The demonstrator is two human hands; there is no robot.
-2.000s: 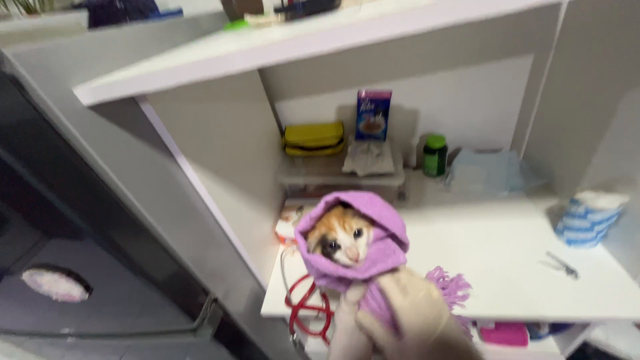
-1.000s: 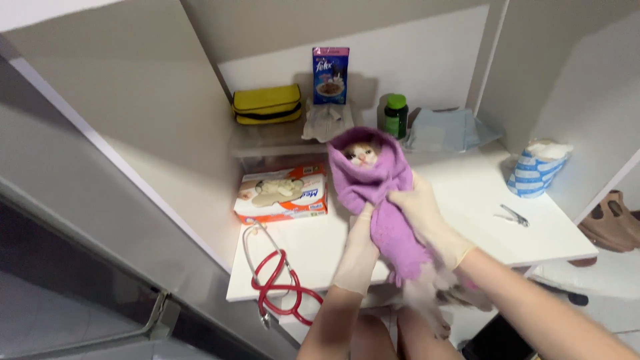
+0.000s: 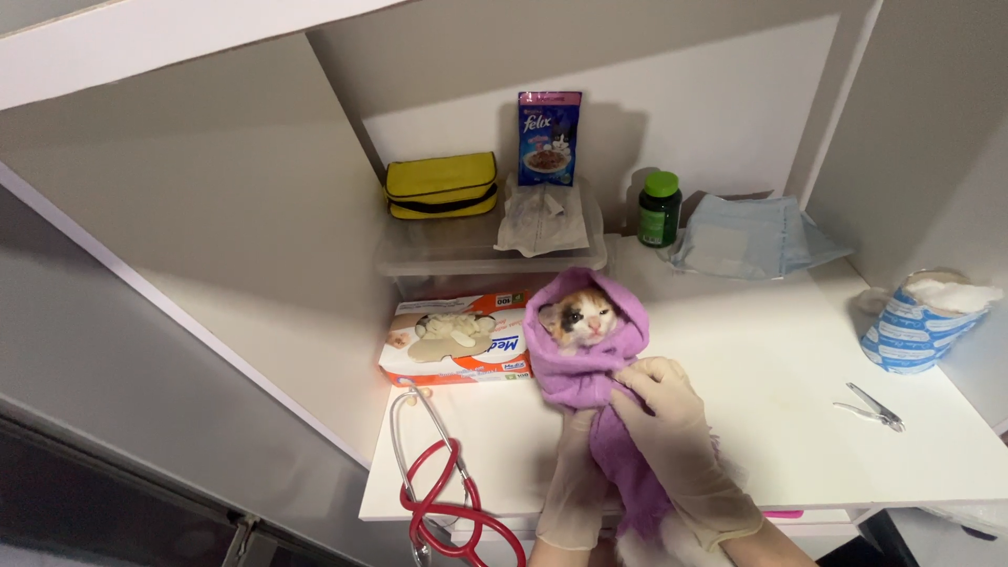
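Observation:
A calico kitten (image 3: 589,316) is wrapped in a purple cloth (image 3: 563,378), its face showing through the hood-like fold. The bundle is upright over the front of the white shelf, and the kitten's pale fur shows below the cloth at the bottom. My gloved left hand (image 3: 579,472) holds the bundle from behind and below, its fingers mostly hidden by the cloth. My gloved right hand (image 3: 661,417) pinches the cloth under the kitten's chin with thumb and fingers.
On the white shelf (image 3: 780,441) are a glove box (image 3: 465,370), a red stethoscope (image 3: 472,516), nail clippers (image 3: 874,408), a cotton roll in blue wrap (image 3: 917,327), a green-capped bottle (image 3: 660,211) and a blue pad (image 3: 740,240). A plastic container (image 3: 441,248) bears a yellow case (image 3: 441,185) and a Felix pouch (image 3: 549,142).
The right hand has moved up the cloth to just under the kitten's chin since one second ago. The view has shifted since two seconds ago, bringing the glove box fully into sight.

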